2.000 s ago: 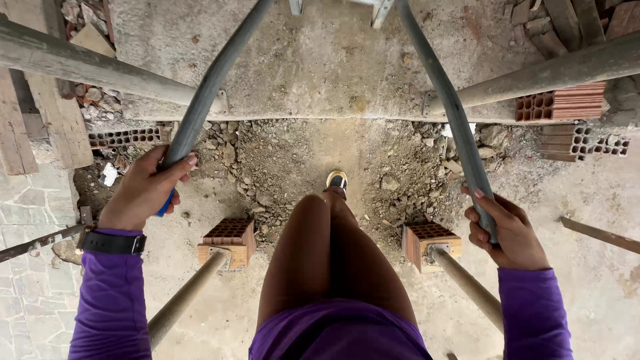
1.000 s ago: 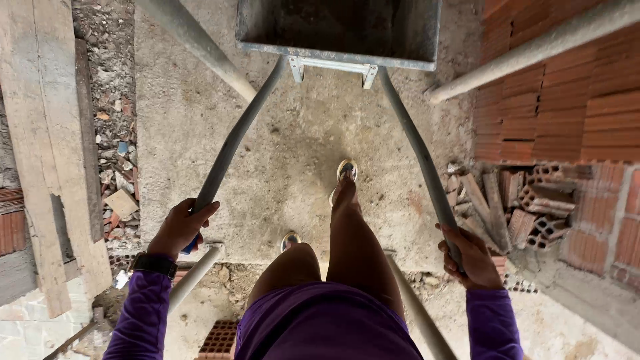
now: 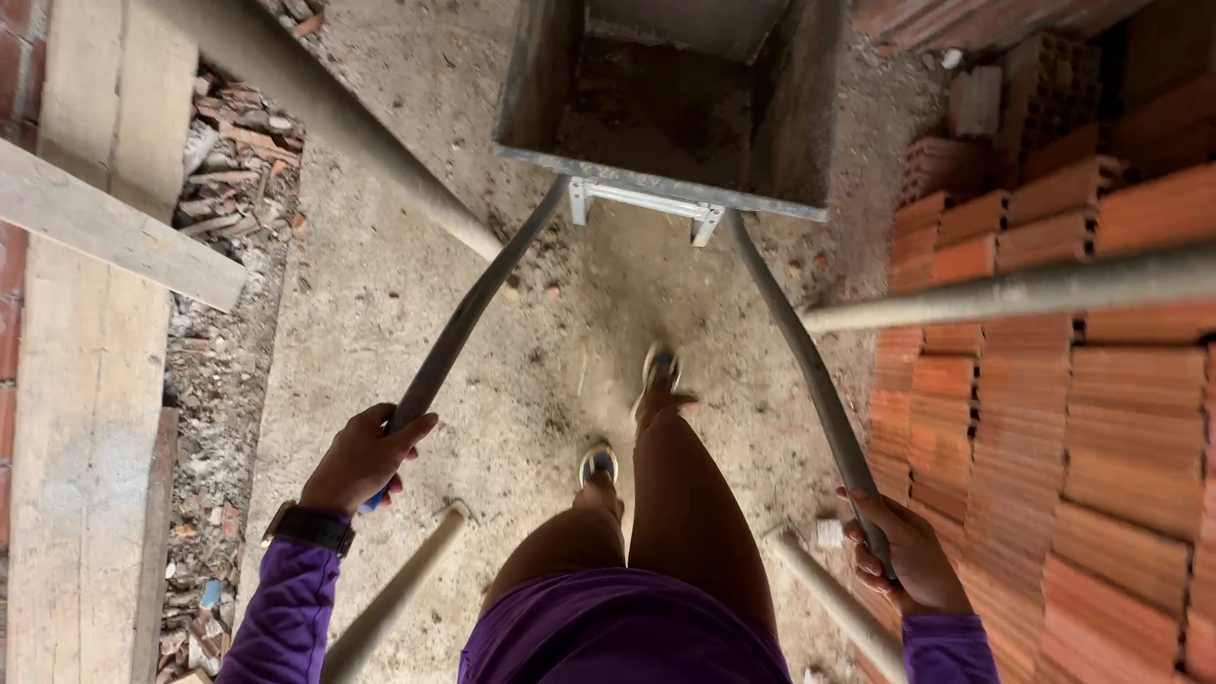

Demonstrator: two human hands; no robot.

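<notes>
My left hand (image 3: 366, 461) is closed around the left metal handle (image 3: 475, 304) of a wheelbarrow, with a bit of blue grip showing below the fingers. The right handle (image 3: 793, 332) runs down into my right hand (image 3: 898, 546), whose fingers wrap its end. Both tubes join the wheelbarrow's grey metal tray (image 3: 665, 195) at the top of the view. Inside, the tray looks bare and stained, though its far end is cut off by the frame. A light metal bracket (image 3: 646, 199) sits under its near rim. The wheel is hidden.
Stacked hollow clay bricks (image 3: 1026, 427) line the right side. Slanting poles stand at upper left (image 3: 361, 123), right (image 3: 1007, 290), lower left (image 3: 399, 589) and lower right (image 3: 836, 603). Wooden planks (image 3: 85, 380) and rubble (image 3: 218, 370) lie left of the concrete floor (image 3: 351, 351).
The view has moved far along the floor, past poles and rubble to the brick stack. The tray, out of view two seconds ago, now shows. Both hands keep hold of the handles.
</notes>
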